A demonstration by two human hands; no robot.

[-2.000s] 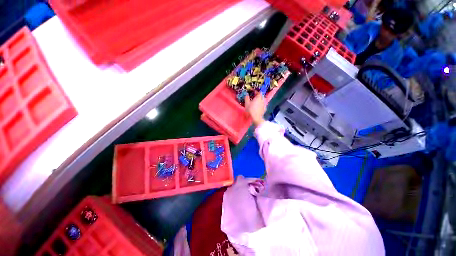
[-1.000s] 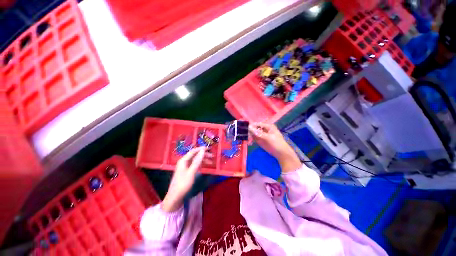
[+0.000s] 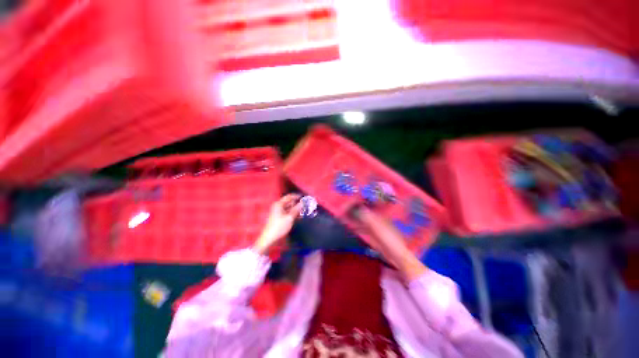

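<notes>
The view is blurred. My left hand [image 3: 280, 215] has its fingers closed on a small shiny round unit [image 3: 307, 205], just left of the four-compartment tray [image 3: 315, 155]. That red tray lies diagonally in the middle, with small groups of blue clips [image 3: 345, 183] in its sections. My right hand [image 3: 370, 222] is over the tray's near side, fingers pointing down; whether it holds anything is too blurred to tell. The red multi-cell tray [image 3: 175, 225] is at left, with dark units visible along its far row.
At right, a red clip tray [image 3: 478, 185] carries a heap of multicoloured clips [image 3: 560, 168]. Red trays [image 3: 270, 35] stand on the white shelf [image 3: 371, 80] above the dark green bench. A clear crumpled bag [image 3: 62, 227] is far left; a small white-yellow item [image 3: 155, 294] lies below the multi-cell tray.
The view has swung left and levelled. The dark square-looking item at my right hand one second ago is no longer visible there. My left hand has left the four-compartment tray and now holds the round unit.
</notes>
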